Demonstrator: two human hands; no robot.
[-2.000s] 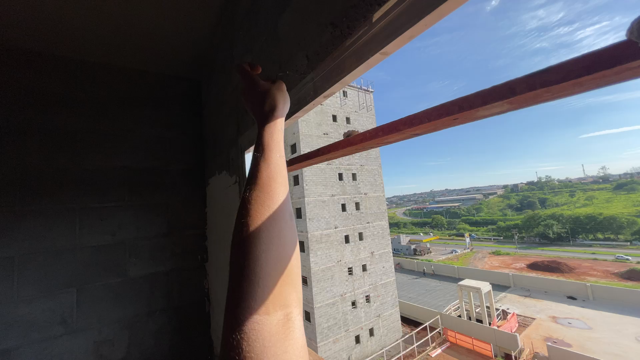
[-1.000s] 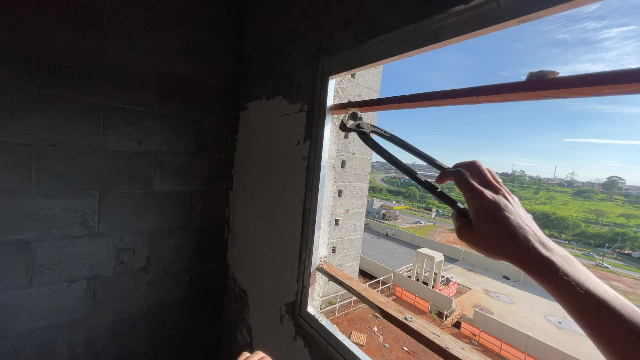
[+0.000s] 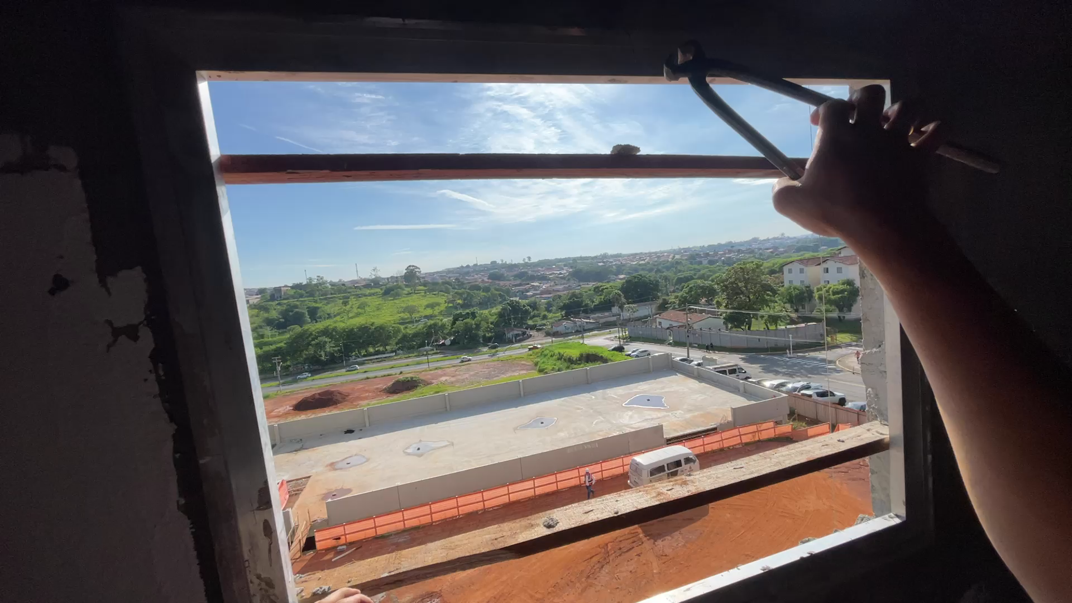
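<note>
My right hand (image 3: 863, 167), raised at the upper right, holds end-cutting pincers (image 3: 737, 100) by their spread handles. The pincer head is against or close to the top of the window frame (image 3: 502, 77); contact cannot be told. Below it a reddish wooden bar (image 3: 419, 167) spans the opening, with a small lump (image 3: 625, 150) on top. Only the fingers of my left hand (image 3: 345, 595) show at the bottom edge, near the lower wooden plank (image 3: 603, 511); whether they hold anything is hidden.
Dark walls surround the opening, with patchy plaster (image 3: 67, 377) at left. Beyond and far below lie a concrete yard (image 3: 502, 419), orange fencing (image 3: 469, 502), a white van (image 3: 663, 466) and a person (image 3: 589, 483). Debris lies on the plank and the sill (image 3: 787, 561).
The view has swung right across the window. My right hand, empty-looking two seconds ago, held the pincers near the bar's left end a second ago; now they are at the upper right.
</note>
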